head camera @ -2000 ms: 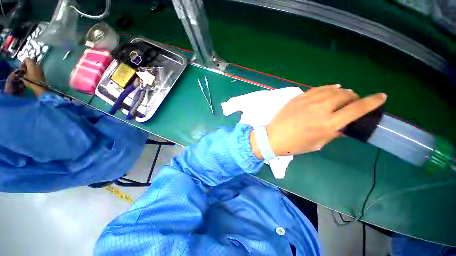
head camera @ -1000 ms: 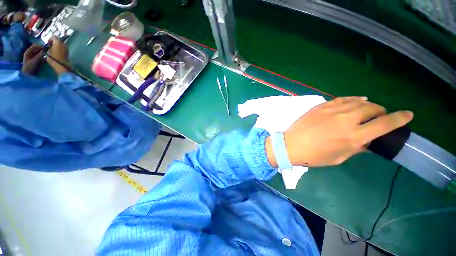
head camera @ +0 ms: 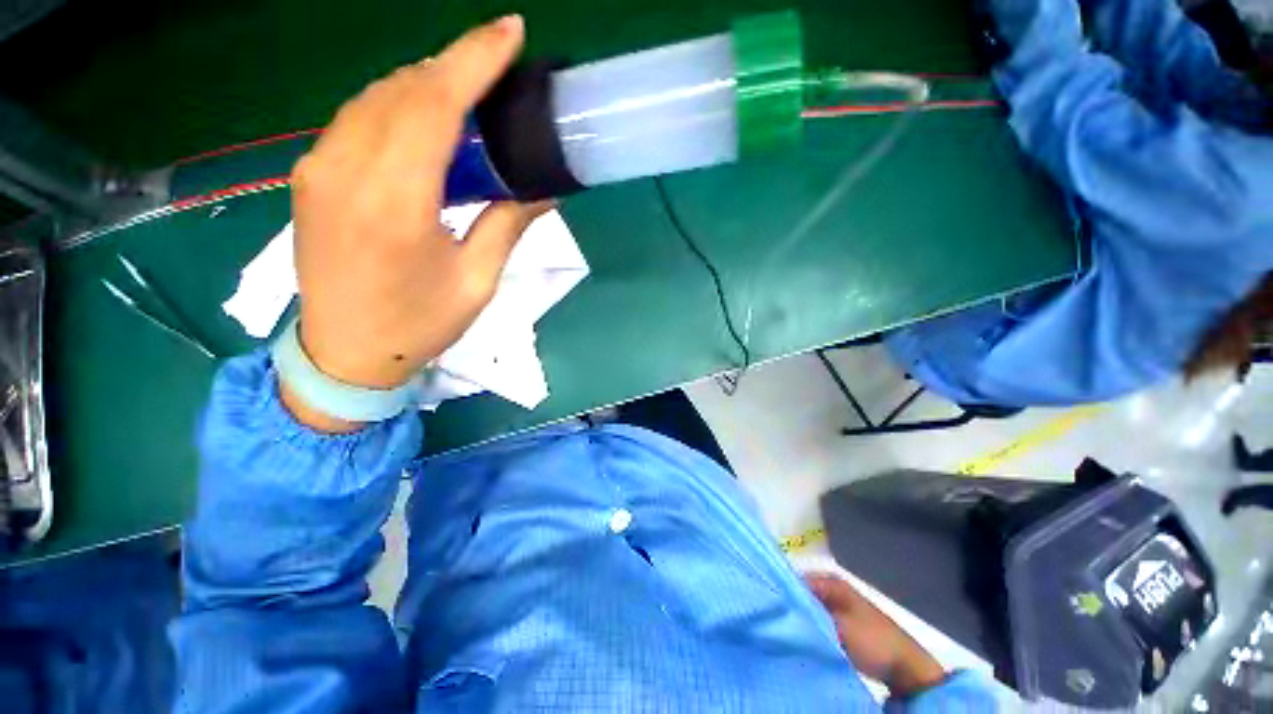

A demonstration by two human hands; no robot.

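My left hand (head camera: 384, 230), with a pale blue-green wristband, is closed around the front of the dispensing cartridge (head camera: 649, 112). The cartridge lies nearly level above the bench, with a black sleeve, a cloudy clear body and a green cap at the right. A little of its blue front shows; its tip is hidden behind my hand. A white cloth (head camera: 524, 314) lies crumpled below. My right hand (head camera: 873, 635) is low at the right beside my smock, partly hidden; whether it holds anything cannot be told.
Tweezers (head camera: 161, 314) lie left of the cloth. A metal tray (head camera: 38, 419) is cut off at the left edge. A thin black cable (head camera: 705, 258) crosses the green bench. Another person's blue sleeve (head camera: 1103, 265) rests at the bench on the right. A grey push-lid bin (head camera: 1033, 572) stands below.
The view has swung right. The tray has moved to the left edge, and the bin, the person at right and my right hand have come into view. My left hand still holds the cartridge.
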